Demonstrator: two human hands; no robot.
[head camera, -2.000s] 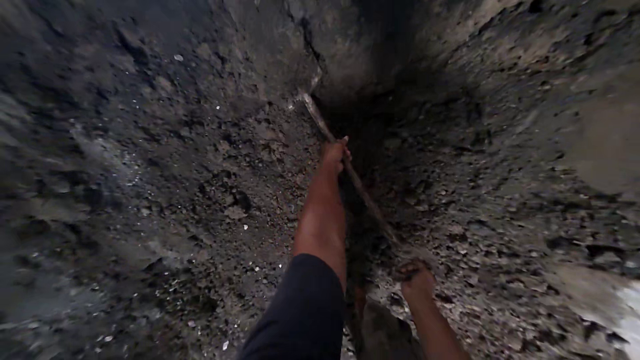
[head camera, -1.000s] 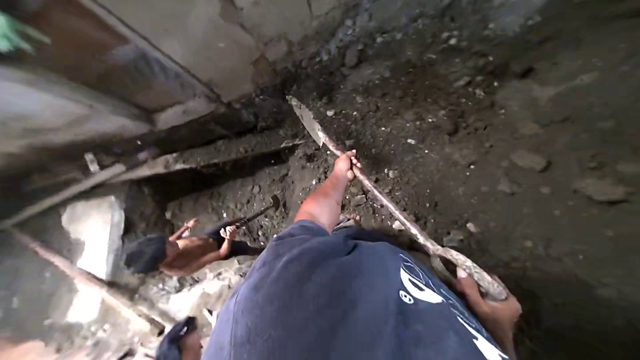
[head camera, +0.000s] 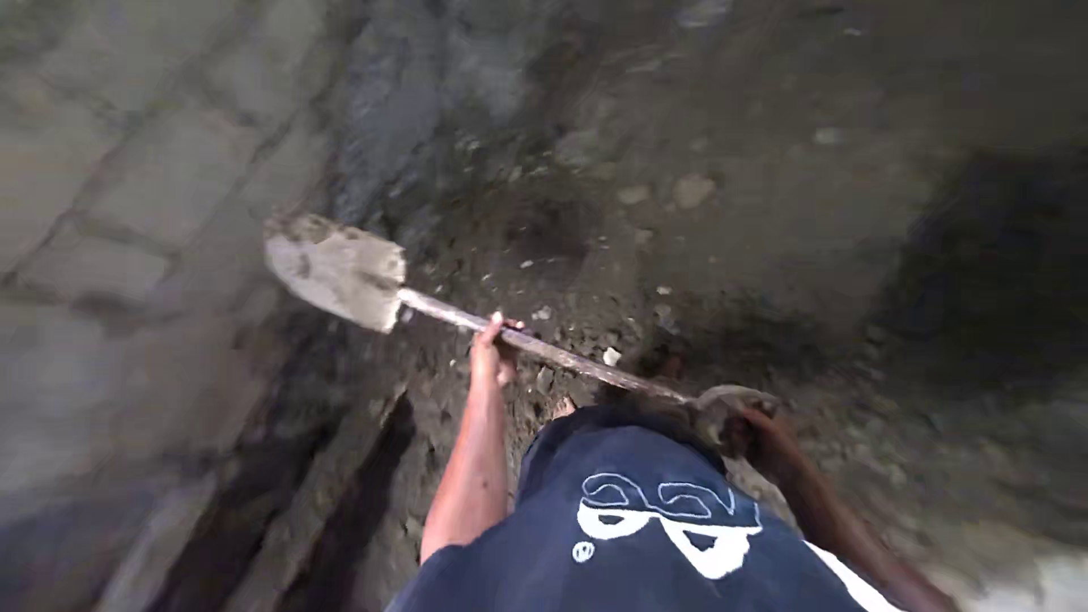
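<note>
A long-handled shovel lies across the view, held in both hands above the soil. Its pale, dirt-smeared metal blade (head camera: 336, 270) points to the left. My left hand (head camera: 495, 344) is closed around the wooden shaft (head camera: 586, 365), a short way behind the blade. At the other end, my right hand (head camera: 746, 429) grips the rounded handle (head camera: 729, 398). No clear heap of soil shows on the blade, though blur hides detail.
Dark ground (head camera: 544, 229) with small stones lies beyond the shaft. A cracked block wall (head camera: 144, 178) rises on the left. Long dark gaps and ledges run at the lower left. A bare foot (head camera: 563, 408) shows just below the shaft.
The view has swung strongly. The shovel's blade now faces the viewer, broad side visible, where it was edge-on before. Both hands have stayed on the shovel. Other people seen one second ago are out of view.
</note>
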